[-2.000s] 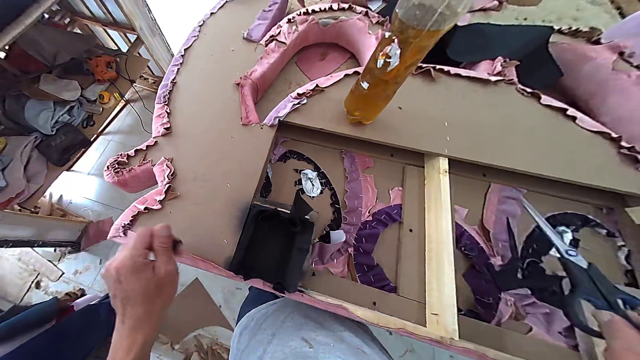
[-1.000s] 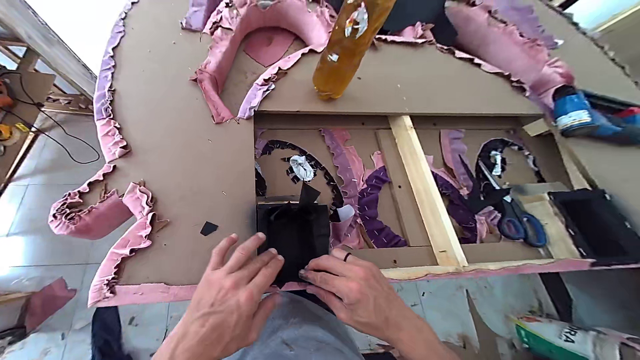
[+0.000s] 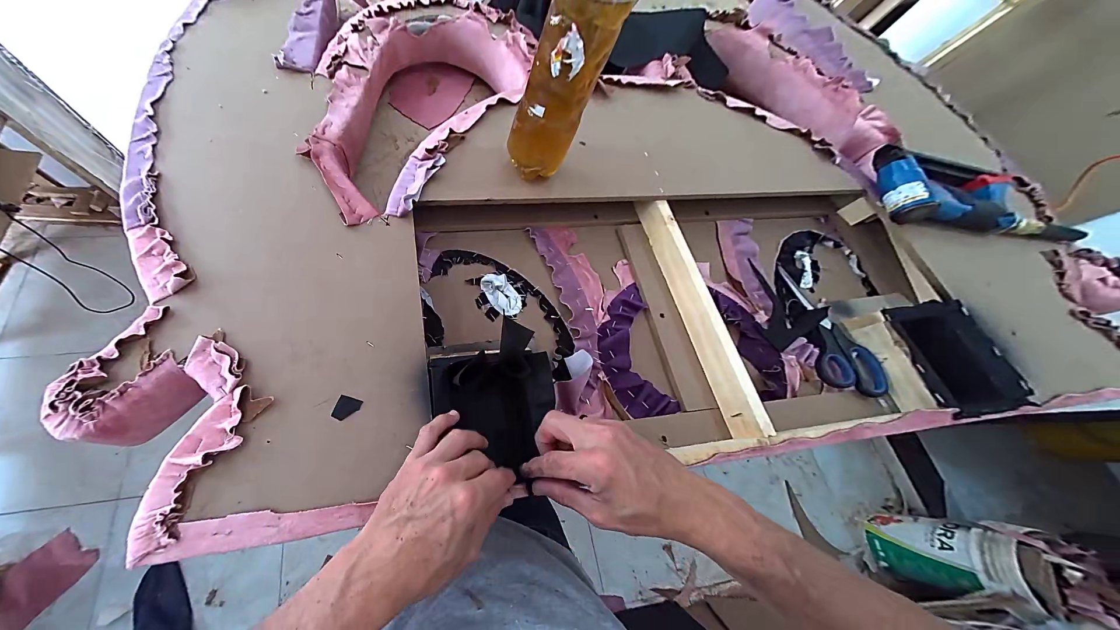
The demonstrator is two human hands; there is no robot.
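Black fabric [image 3: 490, 394] lines a box-shaped recess at the near edge of a large upholstered panel [image 3: 280, 306]. Both hands meet at its near rim. My left hand [image 3: 451, 481] pinches the fabric between thumb and fingers. My right hand [image 3: 604, 472] pinches it just beside, the fingertips almost touching. The grip points are partly hidden by the fingers. Behind the recess, a crumpled white scrap [image 3: 501, 295] lies inside a stapled black fabric ring. Scissors [image 3: 849, 363] with dark blue handles rest in the frame's right bay. A second black-lined box [image 3: 958, 354] sits farther right.
A bottle of amber liquid [image 3: 556, 105] stands behind the opening. A blue pneumatic tool [image 3: 954, 201] lies at the right. A wooden crossbar [image 3: 704, 324] divides the opening. Pink ruffled fabric [image 3: 271, 525] edges the panel. A container [image 3: 954, 556] with scraps is below right. A black scrap [image 3: 346, 407] lies left.
Two seconds ago my left hand was raised at the panel's left and my right hand was by the scissors. Both came to the black fabric, and the fingers have since closed together at its near edge.
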